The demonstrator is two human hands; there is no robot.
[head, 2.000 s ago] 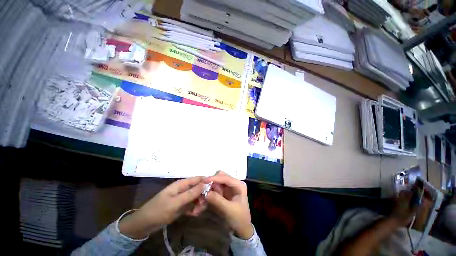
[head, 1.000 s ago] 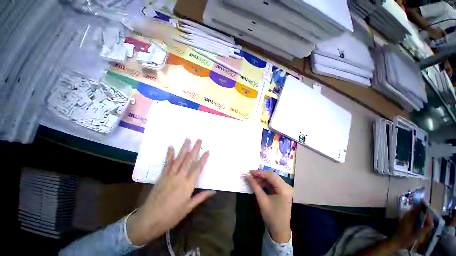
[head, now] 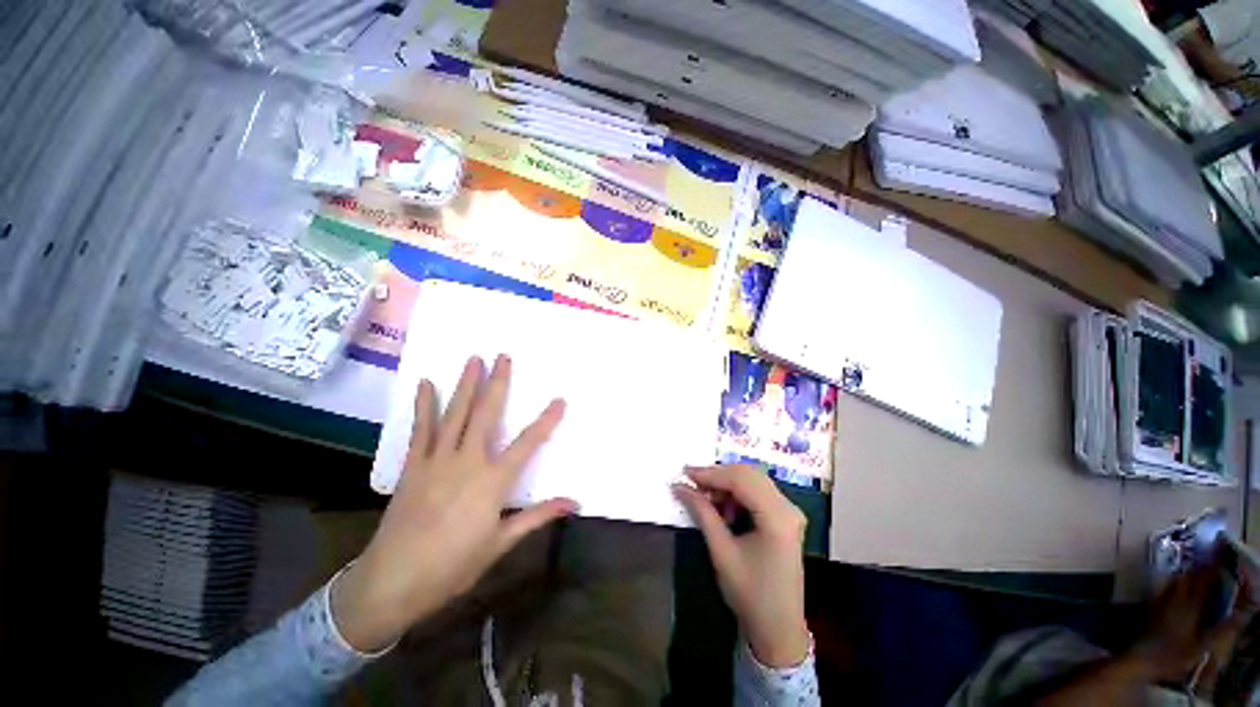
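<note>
A flat white housing panel [head: 608, 387] lies on the poster mat at the bench's front edge. My left hand [head: 463, 483] rests on its left part, palm down with fingers spread. My right hand [head: 746, 539] is at the panel's lower right corner, with thumb and index fingertips pinched together there. A tiny white fitting seems to be between these fingertips, but it is too small and bright to make out. Loose small white parts [head: 270, 297] lie in a clear bag or tray to the left.
A white housing unit [head: 884, 311] lies right of the panel. White strips [head: 574, 118] lie at the back. Stacked panels [head: 746, 62] stand behind, others at far left. Framed screen units [head: 1168, 387] stand right. A neighbour's hands [head: 1195, 594] show at the lower right.
Both hands were together at the front edge, pinching a small part. They parted; my left hand went flat onto the panel, my right to its corner. Since then, my left hand has shifted slightly left.
</note>
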